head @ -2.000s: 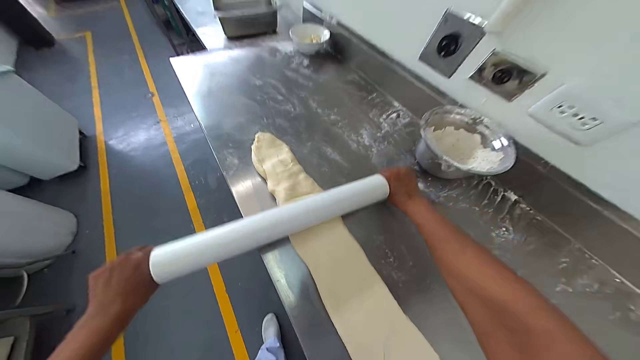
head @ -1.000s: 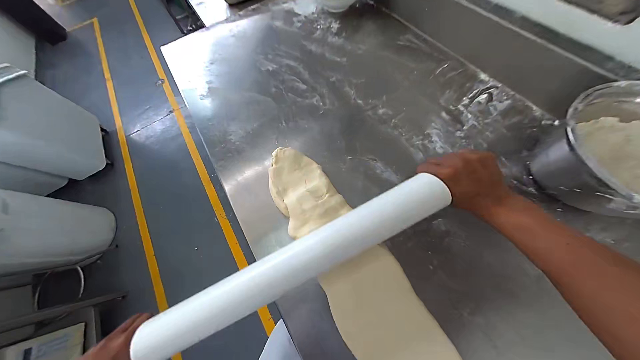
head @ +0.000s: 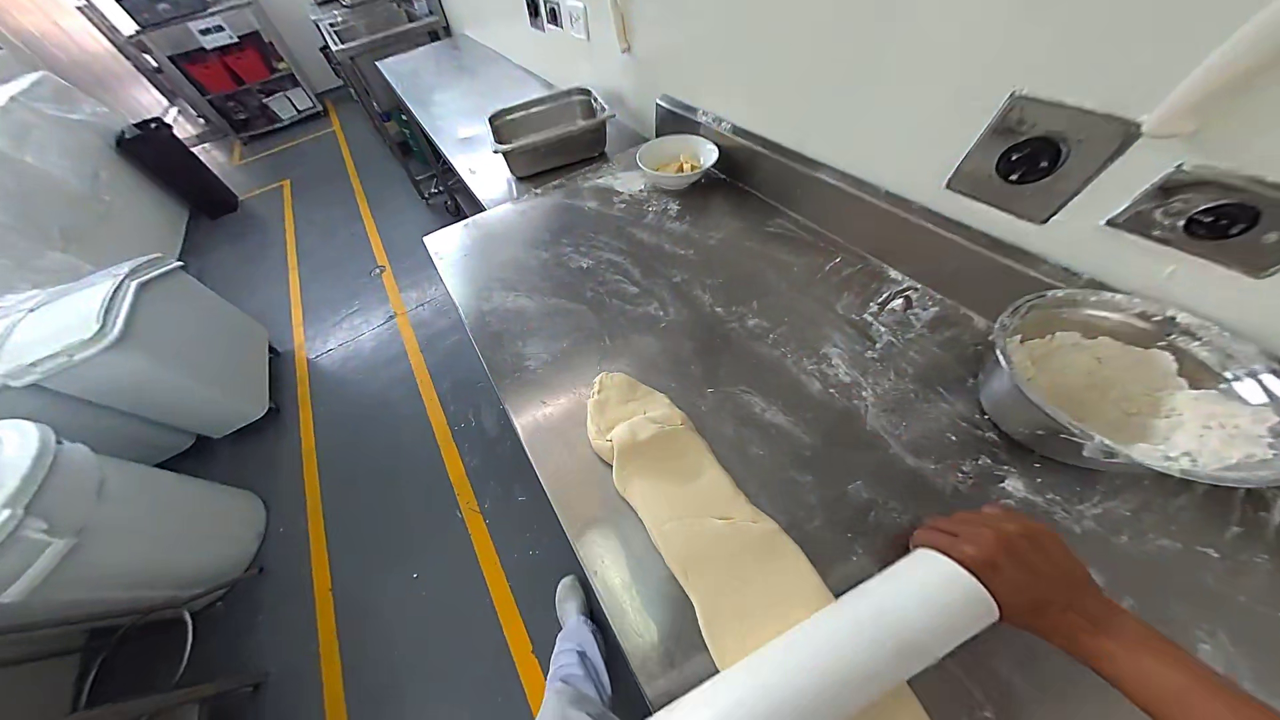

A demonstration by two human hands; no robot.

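A long strip of pale dough [head: 715,530] lies along the near edge of the steel worktable [head: 640,290], its far end rounded and folded with creases. Across its nearer part rests a thick white rolling pin [head: 850,650], running out of the bottom of the view. My right hand [head: 1010,565] grips the pin's right end, fingers curled over it. My left hand is out of view, and so is the pin's left end. To the right stands a metal bowl [head: 1040,415] of flour.
A white bowl [head: 678,160] with yellowish pieces and a steel pan [head: 550,135] stand at the far end. Power outlets [head: 1030,160] are set in the wall on the right. White lidded bins [head: 150,350] line the floor on the left. Flour streaks the tabletop.
The rolling pin and my right hand have moved nearer along the dough, baring more of the strip. My left hand, on the pin before, has left the view. The view has shifted.
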